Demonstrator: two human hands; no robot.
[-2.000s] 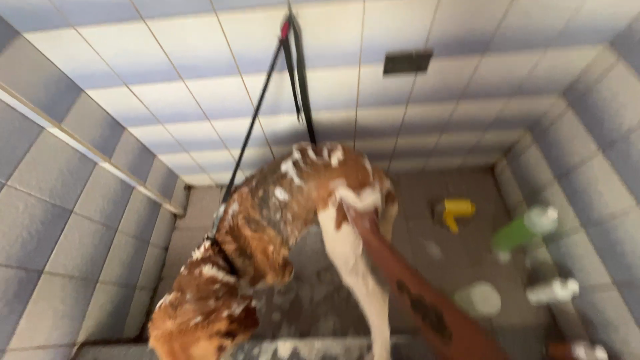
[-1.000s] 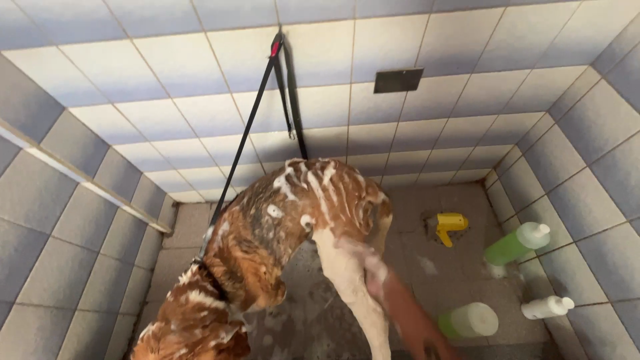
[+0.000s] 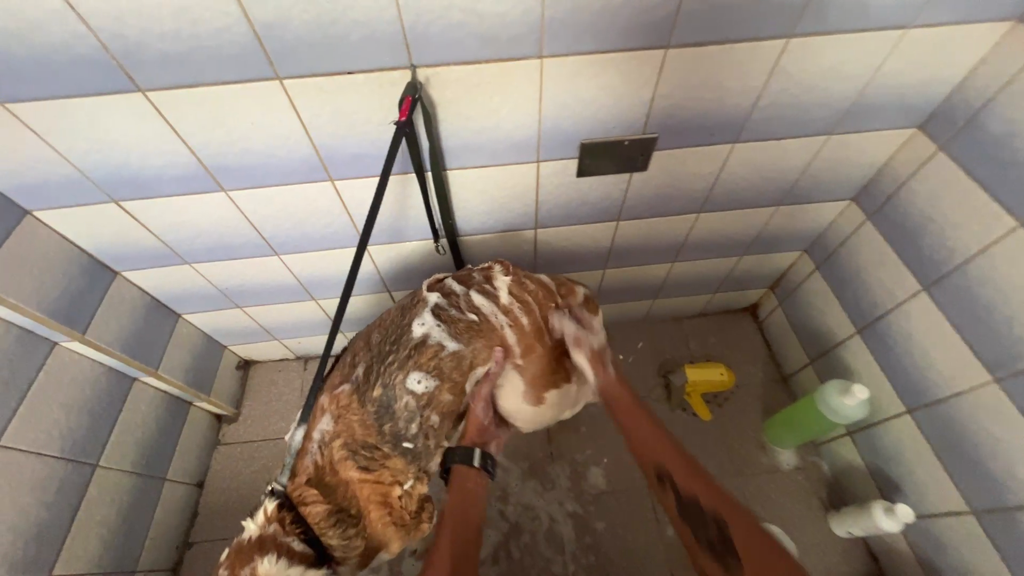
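Note:
A wet brown and white dog (image 3: pixel 400 400) with streaks of lather on its back stands on the tiled floor, its head toward the lower left. My left hand (image 3: pixel 486 400), with a dark watch (image 3: pixel 468 462) on the wrist, rests against the dog's flank in front of the hind leg. Foam coats my right hand (image 3: pixel 582 340), which lies on the rump near the tail, fingers apart. The dog's collar (image 3: pixel 300 524) is joined to a black leash (image 3: pixel 360 264) that hangs from a hook on the wall.
A yellow spray nozzle (image 3: pixel 704 386) lies on the floor to the right. Beyond it stand a bottle of green liquid (image 3: pixel 816 414) and a white bottle (image 3: pixel 870 518) by the right wall. A dark plate (image 3: pixel 617 155) is fixed to the back wall. Tiled walls enclose three sides.
My right hand has moved up from the dog's hind leg to its rump. My left hand and forearm have come into view at the flank.

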